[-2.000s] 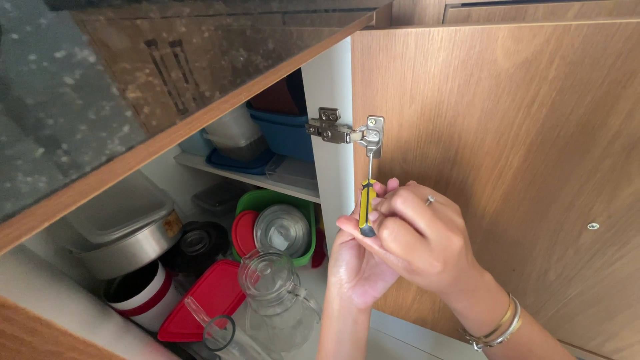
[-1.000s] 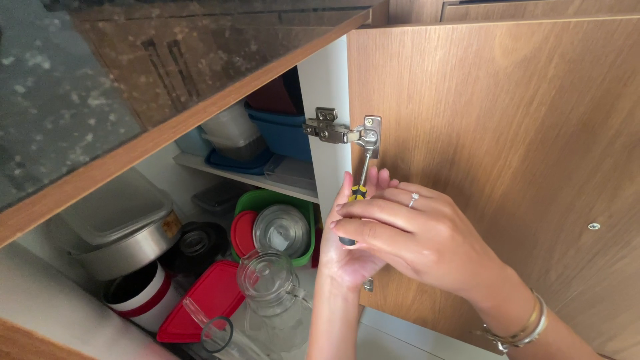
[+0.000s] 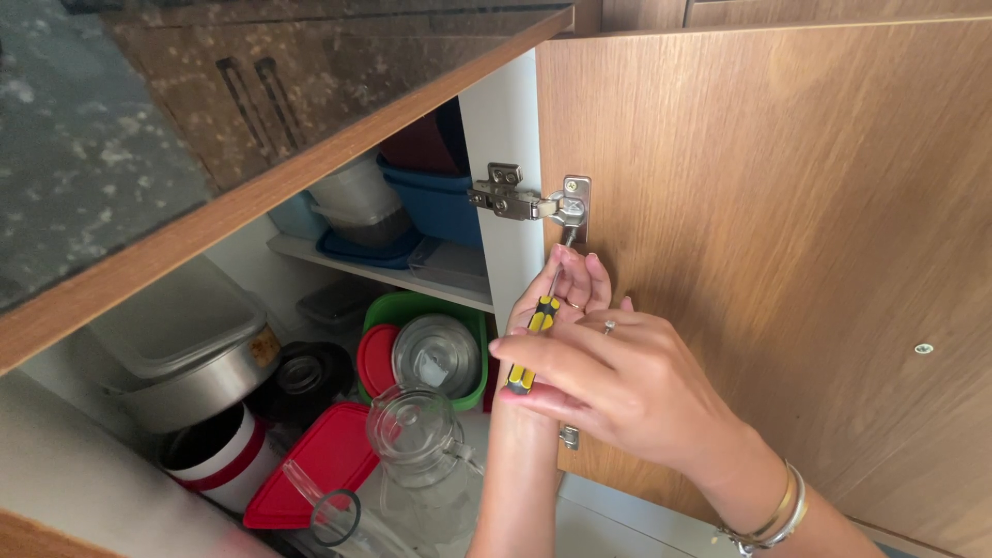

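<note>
A yellow-and-black screwdriver (image 3: 545, 310) slants upward, its tip at the lower screw of a metal cabinet hinge (image 3: 572, 203) on the wooden door (image 3: 744, 194). The fingertips of my left hand (image 3: 554, 291) steady its shaft close under the hinge. My right hand (image 3: 635, 380), with a ring and bracelets on the wrist, pinches the handle between thumb and fingers. The hinge arm joins a mounting plate (image 3: 502, 194) on the white cabinet side panel (image 3: 511, 108). A second hinge (image 3: 570, 437) shows partly, lower on the door behind my hands.
Inside the cabinet are a glass jug (image 3: 415, 434), a red lid (image 3: 318, 465), a green container (image 3: 422, 306), a metal pan (image 3: 201, 387) and blue containers (image 3: 438, 201) on a shelf (image 3: 372, 271). A dark stone countertop (image 3: 93, 139) with a wooden edge overhangs at the left.
The fingers of my left hand have moved up to the screwdriver's shaft, and those of my right have shifted around the handle. The screwdriver remains at the hinge.
</note>
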